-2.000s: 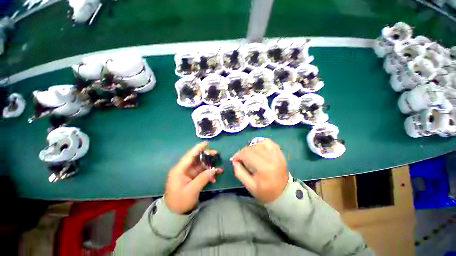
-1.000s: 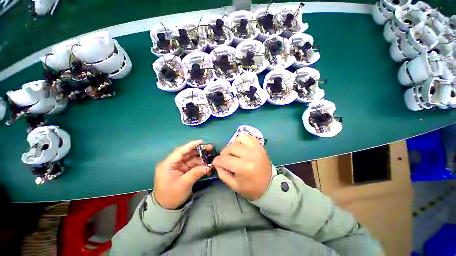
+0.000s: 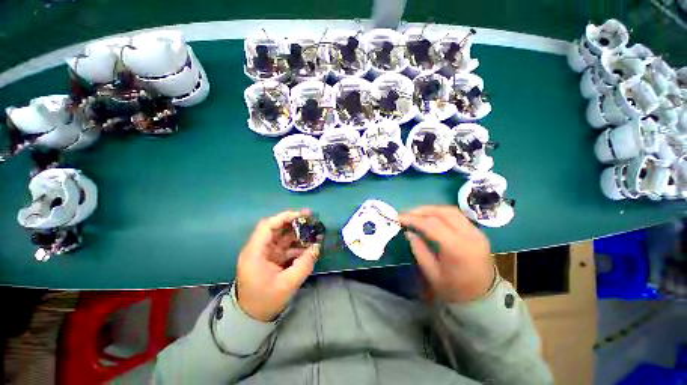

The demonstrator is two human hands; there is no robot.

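My left hand (image 3: 273, 263) holds a small dark camera module (image 3: 307, 231) between thumb and fingers, just above the front of the bench. A white housing (image 3: 370, 229) with a round dark centre hole lies on the green bench between my hands. My right hand (image 3: 452, 250) is at the housing's right side. Its thumb and forefinger are close together at a thin wire or the housing's rim; whether they grip it cannot be told. Thin wires lie along the housing's upper right edge.
White shells with dark modules (image 3: 354, 98) stand in rows behind, and one stands apart (image 3: 486, 199) at right. Half-assembled units (image 3: 56, 199) are at left. White housings (image 3: 629, 139) are stacked at far right. A red stool (image 3: 113, 334) and a cardboard box (image 3: 561, 316) are below the bench.
My right hand has moved right, away from the module, and the white housing between my hands is now uncovered. My left hand still holds the module. The camera view has shifted slightly.
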